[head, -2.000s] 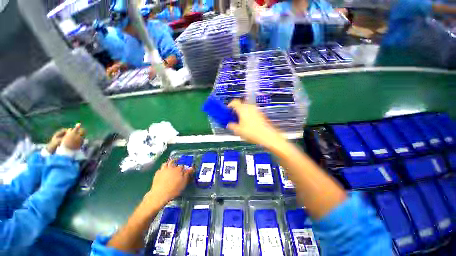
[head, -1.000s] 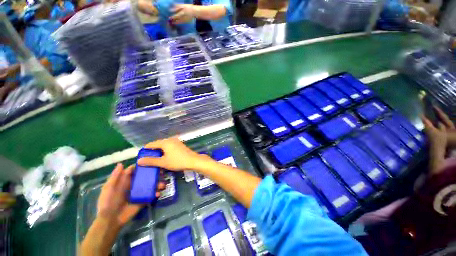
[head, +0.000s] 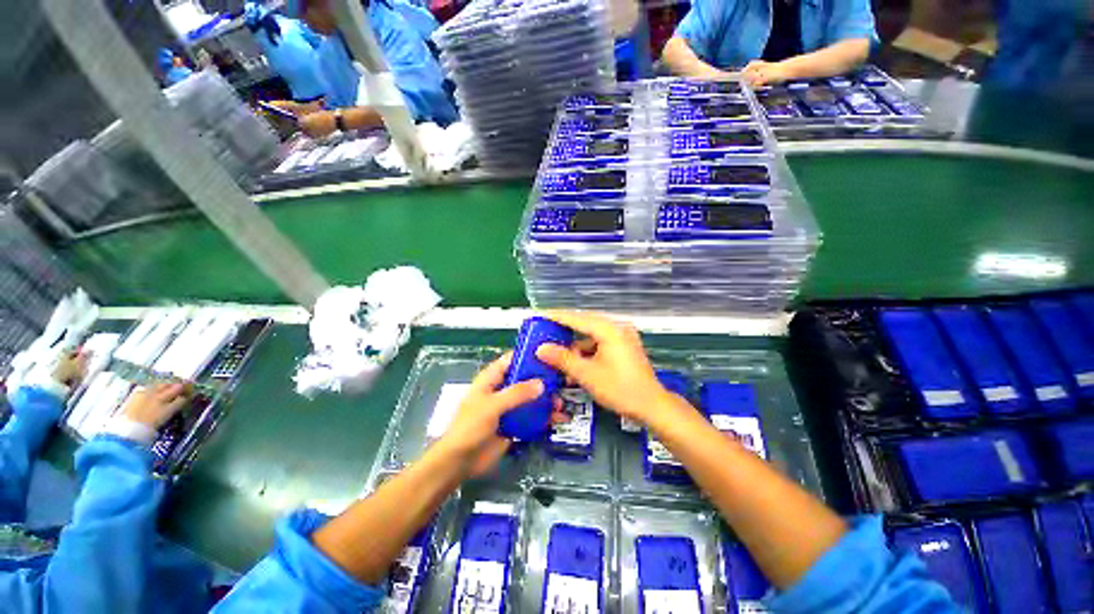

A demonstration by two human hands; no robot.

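Observation:
My left hand (head: pixel 490 414) and my right hand (head: pixel 600 366) both hold a blue phone (head: pixel 534 374) above the clear phone tray (head: pixel 504 489). Its plain blue back faces up, with both thumbs on it. My left hand grips the left side and lower end, my right hand the upper right. Whether a separate cover lies on it, I cannot tell. Below, several blue phones with white labels (head: pixel 573 564) lie face down in the tray pockets. A white piece (head: pixel 449 410) lies in an upper left pocket.
The black tray (head: pixel 854 450) with blue covers (head: pixel 966 465) is at right. Stacked phone trays (head: pixel 666 258) stand beyond the work tray on the green belt (head: pixel 420 234). Crumpled clear film (head: pixel 364 326) lies upper left. Another person's hands work at a tray (head: pixel 204 414) at left.
The head view has swung back left. The phone, held in both hands one second ago, is still held, with both thumbs now on its back. Two seconds ago my right hand carried a blue cover.

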